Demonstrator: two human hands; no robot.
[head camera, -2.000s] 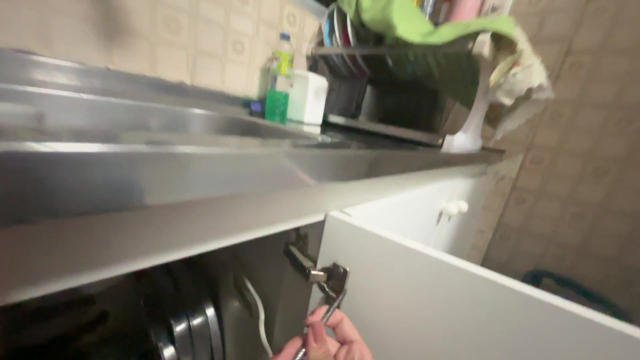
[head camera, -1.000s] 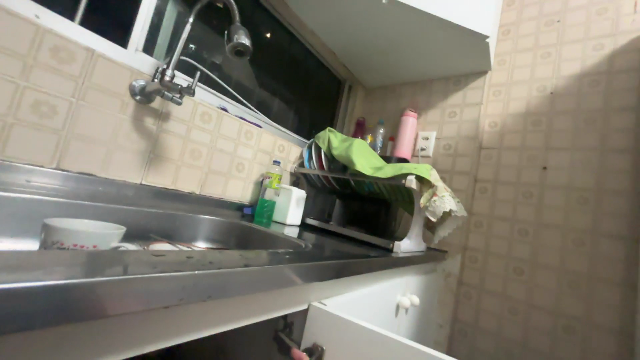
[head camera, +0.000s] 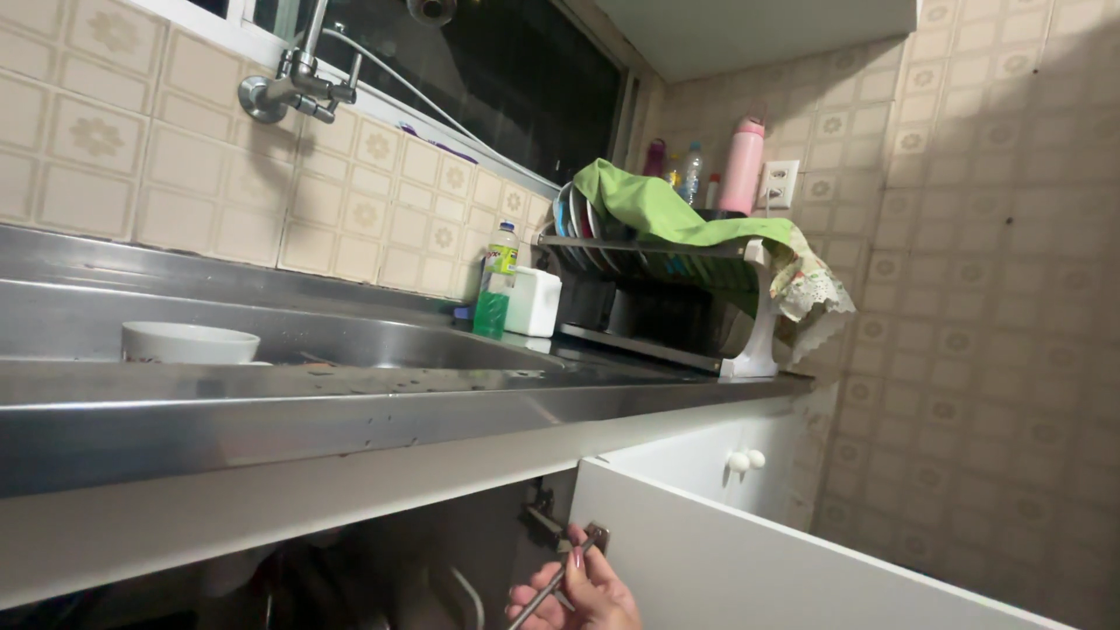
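My right hand (head camera: 582, 582) reaches up from the bottom edge, its thumb and fingers pinching a thin metal shaft (head camera: 547, 595), which may be a screwdriver's. The shaft's upper end is at the hinge cup (head camera: 598, 535) on the inner face of the white cabinet door (head camera: 744, 551). Beside my fingertips, the metal hinge arm (head camera: 544, 523) runs to the dark cabinet side. The shaft's lower end is cut off by the frame, so any handle is hidden. My left hand is out of view.
Above the cabinet runs the stainless steel sink edge (head camera: 289, 429), with a white cup (head camera: 190, 343) in the basin. A green-liquid bottle (head camera: 495, 289), a white container (head camera: 533, 302) and a cloth-covered dish rack (head camera: 754, 306) stand behind. The open cabinet's interior is dark.
The view has tilted up since two seconds ago. My right hand, barely showing one second ago, is in fuller view, still at the door hinge with the metal shaft.
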